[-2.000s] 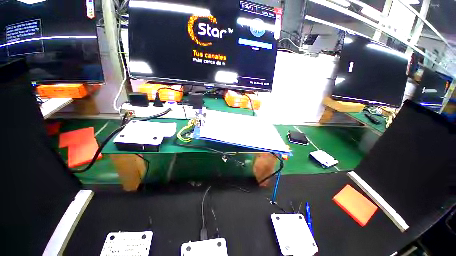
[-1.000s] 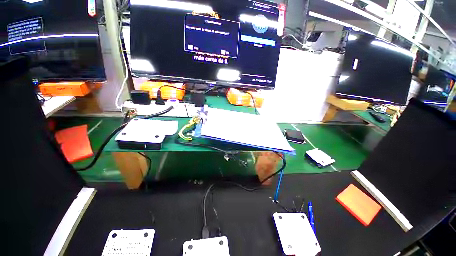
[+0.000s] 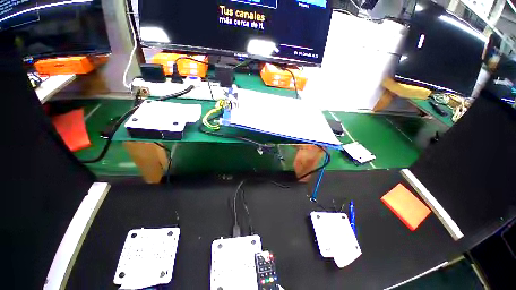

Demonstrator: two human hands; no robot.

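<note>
Three white set-top boxes lie on the black mat: the left box [image 3: 148, 256], the middle box [image 3: 235, 263] and the right box [image 3: 334, 234]. Dark leads run to the back of the middle box. White slips show at the near edges of the left and right boxes. A black remote control [image 3: 266, 271] with coloured buttons overlaps the middle box's right edge, cut off by the bottom of the picture. A small white bit beside its lower end may be a glove tip. My left hand is out of the picture. My right hand cannot be made out clearly.
A clipboard with papers [image 3: 283, 116], a white-topped unit [image 3: 161, 116] and a yellow cable [image 3: 213, 119] are on the green shelf. A blue marker [image 3: 352, 217] lies beside the right box. An orange card [image 3: 405, 206] lies near the right side panel. A monitor [image 3: 232, 28] stands behind.
The view has tilted down, showing more of the boxes. The remote control has come into view at the bottom. On the monitor, a dialog has appeared over the Star logo screen.
</note>
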